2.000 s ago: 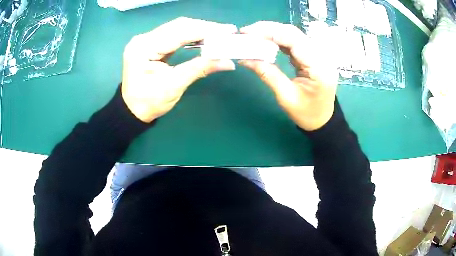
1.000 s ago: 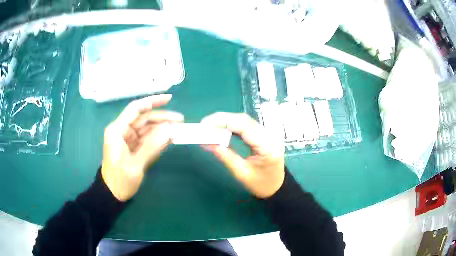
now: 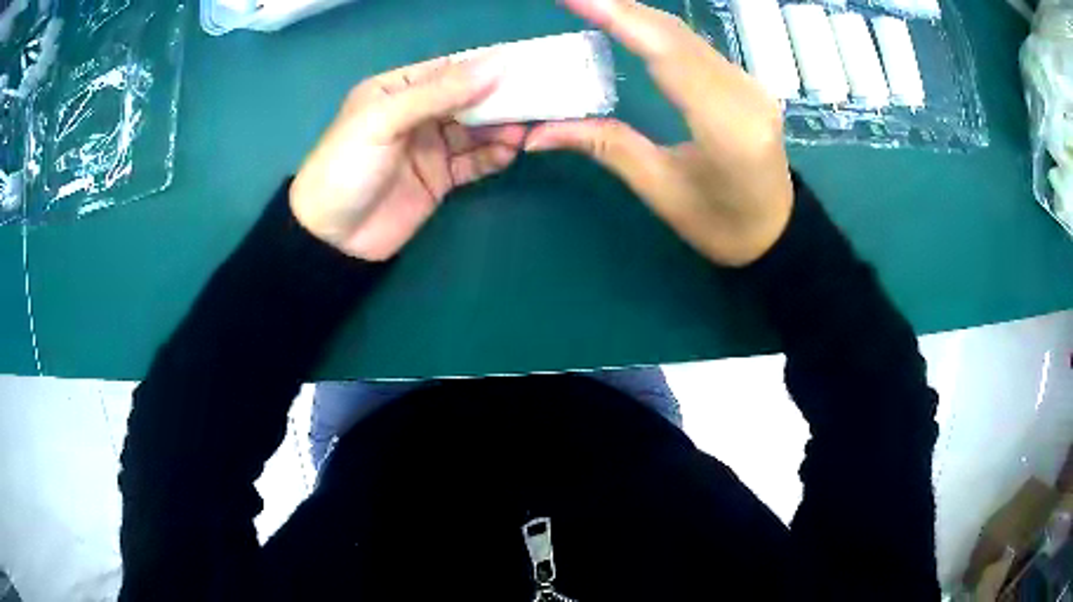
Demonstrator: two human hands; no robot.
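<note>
A white rectangular housing (image 3: 544, 80) is held above the green bench, broad face showing. My left hand (image 3: 406, 147) holds its left end, thumb on top and fingers beneath. My right hand (image 3: 694, 135) is at its right end with thumb and forefinger spread; the thumb tip is near the lower edge, and I cannot tell if it touches. No stemmed part shows; any inside the housing is hidden.
A clear housing tray (image 3: 830, 125) with white blocks is at upper right. A clear core tray (image 3: 177, 118) is at left. The parts tub (image 3: 253, 17) is cut off at the top. A clear bag (image 3: 1051, 112) is at the right edge, with cardboard (image 3: 1018, 523) on the floor below.
The housing has turned from its narrow side to its broad face. My right fingers have spread apart from it. The view has shifted, so the trays and tub sit higher in the picture.
</note>
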